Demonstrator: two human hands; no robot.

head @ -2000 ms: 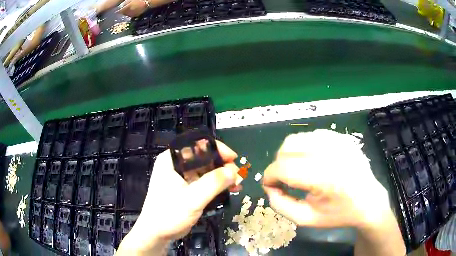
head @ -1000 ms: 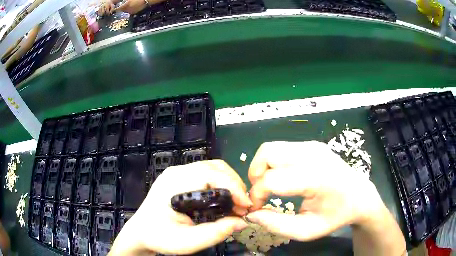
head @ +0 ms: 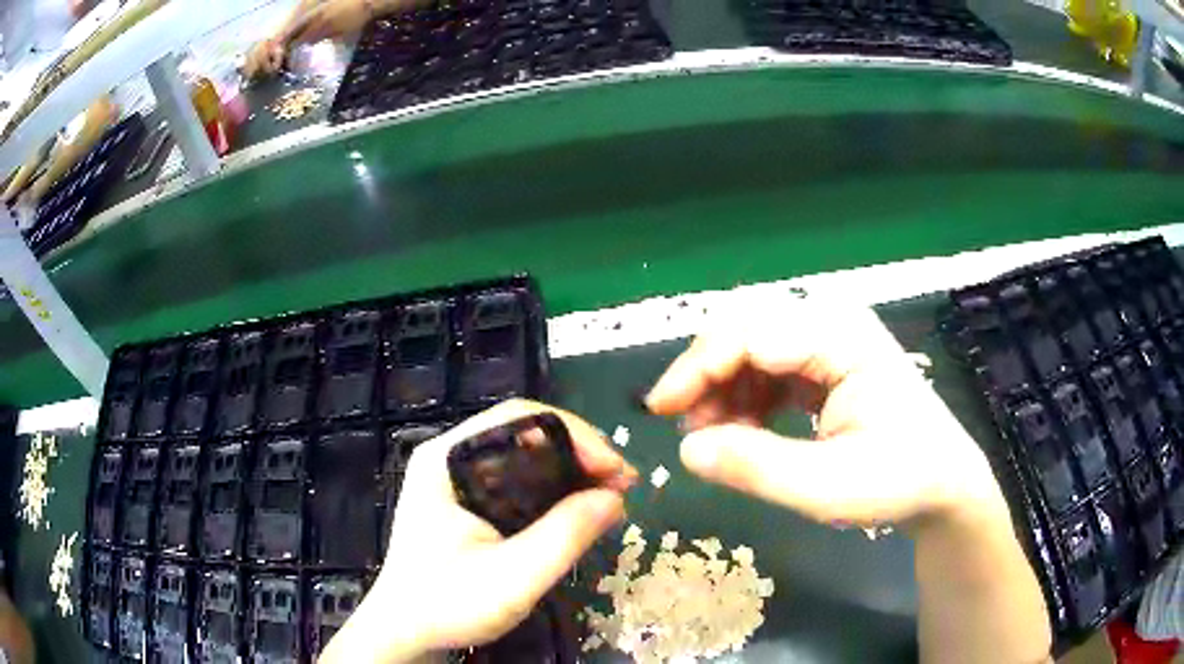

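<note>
My left hand (head: 487, 551) holds a black phone housing (head: 517, 474) over the right part of the left blister tray (head: 348, 486). My thumb and fingertips meet at the housing's right side. My right hand (head: 831, 428) is raised to the right of it, thumb and fingers apart, not touching the housing; a tiny dark speck shows by its index fingertip, and I cannot tell if it is held. A pile of cream pads (head: 686, 599) lies below, between my hands. Two loose pale pads (head: 660, 476) lie above the pile.
A second blister tray (head: 1084, 402) stands at the right. A white strip (head: 623, 324) edges the worktop, with the green conveyor belt (head: 584, 221) beyond. More black trays (head: 500, 52) and another person's hand (head: 269, 56) are across the belt. A white frame post (head: 52, 305) is at the left.
My hands have moved apart. My right hand has moved up and right and its fingers have opened. The housing in my left hand has tilted to show more of its face.
</note>
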